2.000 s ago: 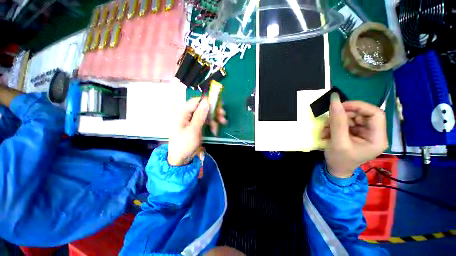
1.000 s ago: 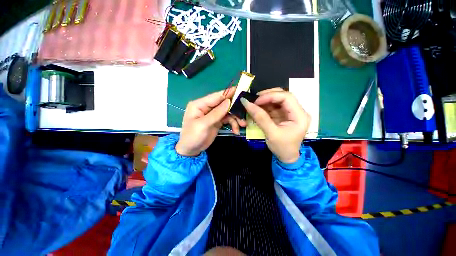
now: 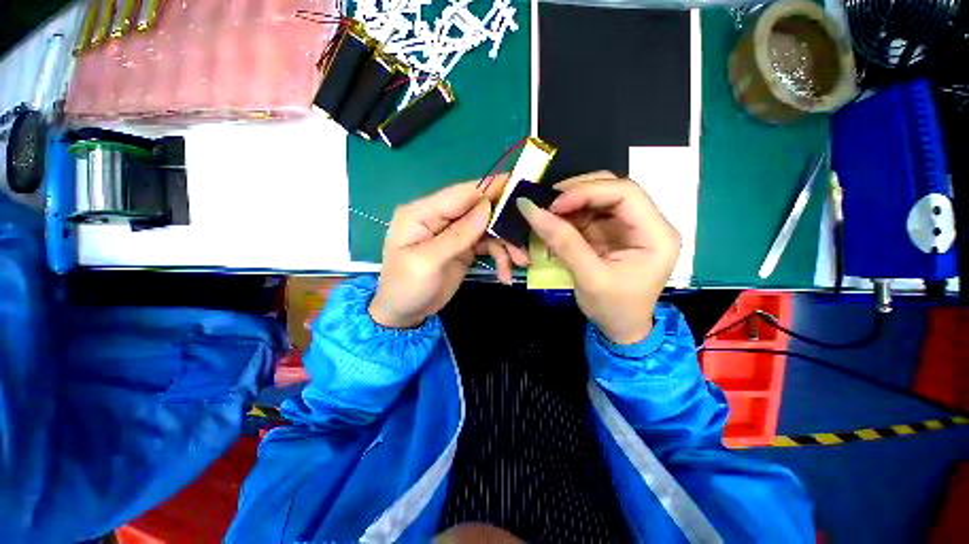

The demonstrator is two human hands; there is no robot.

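Observation:
My left hand (image 3: pixel 430 250) holds a small silver-white battery cell (image 3: pixel 531 160) with yellow edges and thin red and black leads, tilted up to the right. My right hand (image 3: pixel 616 250) pinches a black adhesive pad (image 3: pixel 510 222) against the lower part of the cell's face. The fingers hide part of both. Behind the hands lies the pad sheet (image 3: pixel 616 80), black with a pale bare area at its lower right. Several black-covered cells (image 3: pixel 372 96) with yellow ends lie at the back left of the mat.
White strips (image 3: pixel 441 43) lie behind the cells. A pink sheet (image 3: pixel 202 58) with yellow-edged cells and a solder wire spool (image 3: pixel 106 181) are left. Tweezers (image 3: pixel 795 218), a tape roll (image 3: pixel 797 62) and a blue box (image 3: pixel 893 191) are right. A person's blue sleeve (image 3: pixel 128 372) is at left.
My right hand has moved left from beside the sheet with the black pad and brought it onto the cell. In the last second the hands have hardly moved; the view has shifted slightly.

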